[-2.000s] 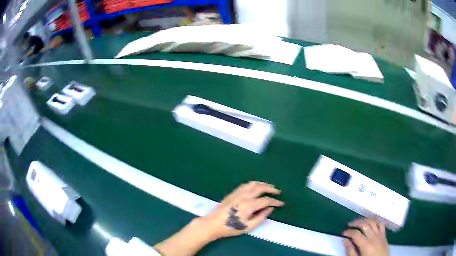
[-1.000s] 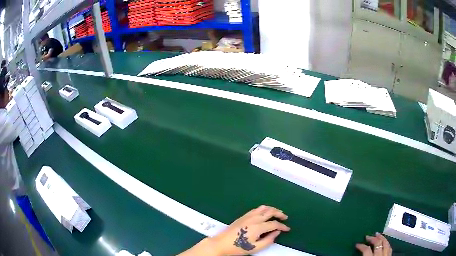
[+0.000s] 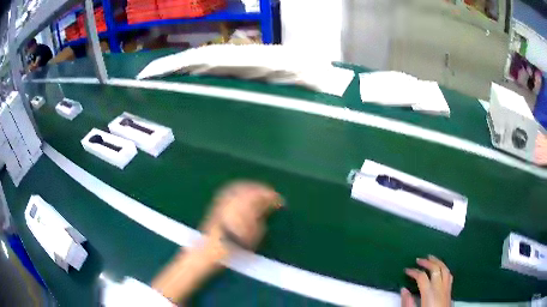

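My left hand is blurred over the near part of the green belt, with no box seen in it; its finger position is unclear. My right hand is at the lower right, fingers apart and empty, above the belt's near edge. A long white watch box with a dark watch printed on it lies on the belt beyond my right hand, untouched. Two watch boxes lie side by side on the belt at the left. A box with its back face up is cut off at the right edge.
An open-ended white carton lies on the near worktop at the left. A pale rail divides it from the belt. Stacked white boxes stand at the far left. Flat card stacks and a larger white box lie beyond the belt. A person is far left.
My left hand has moved left and forward over the belt. The long watch box and the back-face box have shifted right in view. The two left boxes appear slightly nearer. My right hand stays empty.
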